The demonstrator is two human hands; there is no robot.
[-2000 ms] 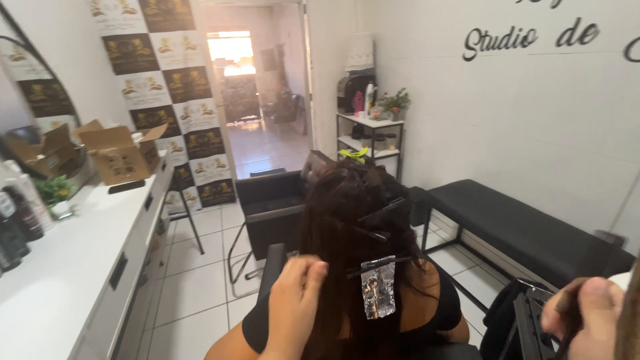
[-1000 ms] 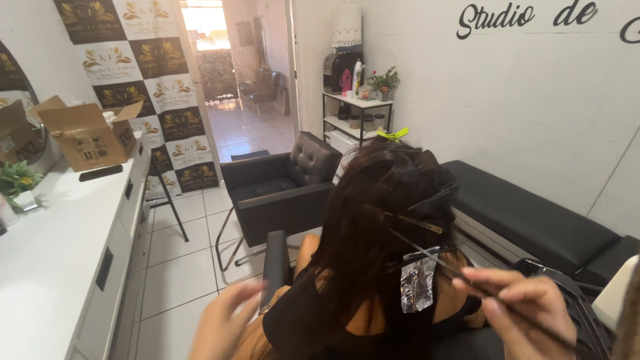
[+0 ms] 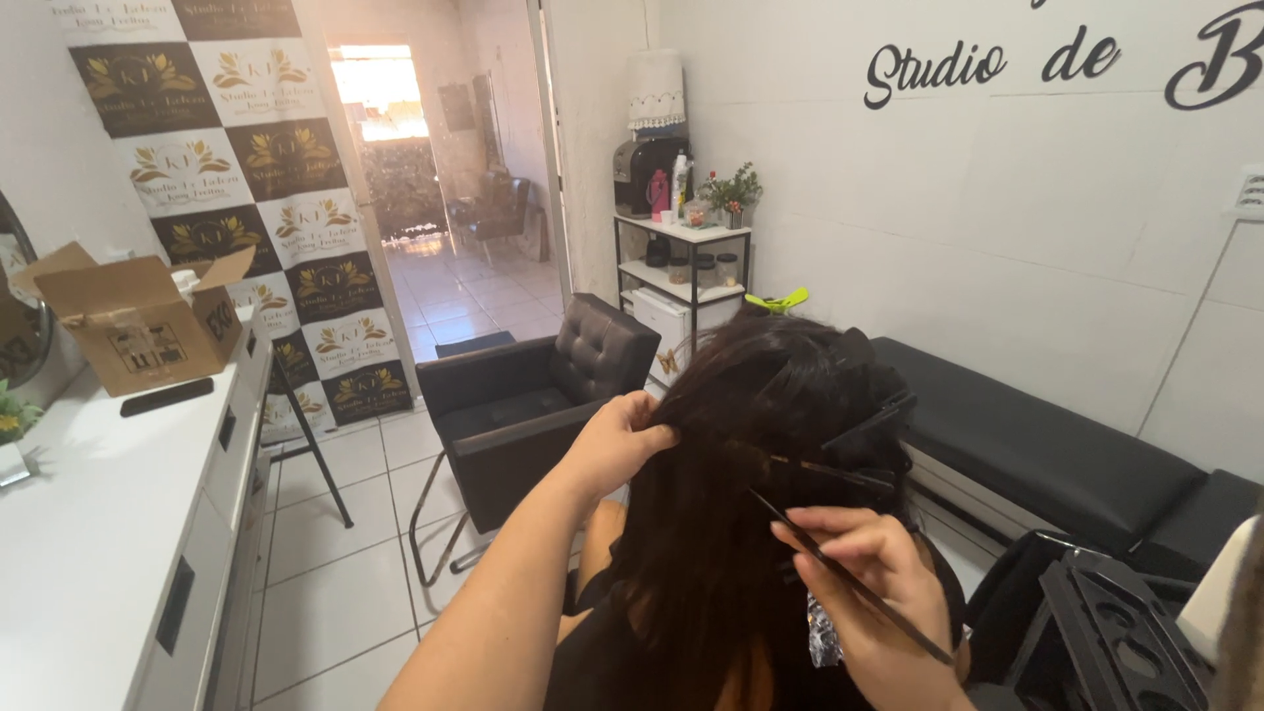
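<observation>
A seated person's long dark hair (image 3: 691,523) fills the lower middle, seen from behind. At its left side is my left hand (image 3: 627,439), thumb and fingers pinched at a lock near the head. My right hand (image 3: 869,583) holds a thin dark pointed stick, likely a tail comb's handle (image 3: 854,583), with its tip against the back of the hair. Dark sectioning clips (image 3: 864,425) hold hair up at the right of the head. Partly behind my right hand, a piece of crumpled foil (image 3: 822,632) hangs in the hair. A yellow-green clip (image 3: 777,300) shows above the head.
A black padded armchair (image 3: 553,395) stands ahead; a black bench (image 3: 1037,434) runs along the right wall. At lower right is a black plastic trolley (image 3: 1116,612). The white counter (image 3: 89,553) at left bears a cardboard box (image 3: 148,331). A shelf (image 3: 681,229) stands behind.
My left hand has moved from beside the hair onto its left side. My right hand has come in over the back of the hair with the stick, now partly covering the foil.
</observation>
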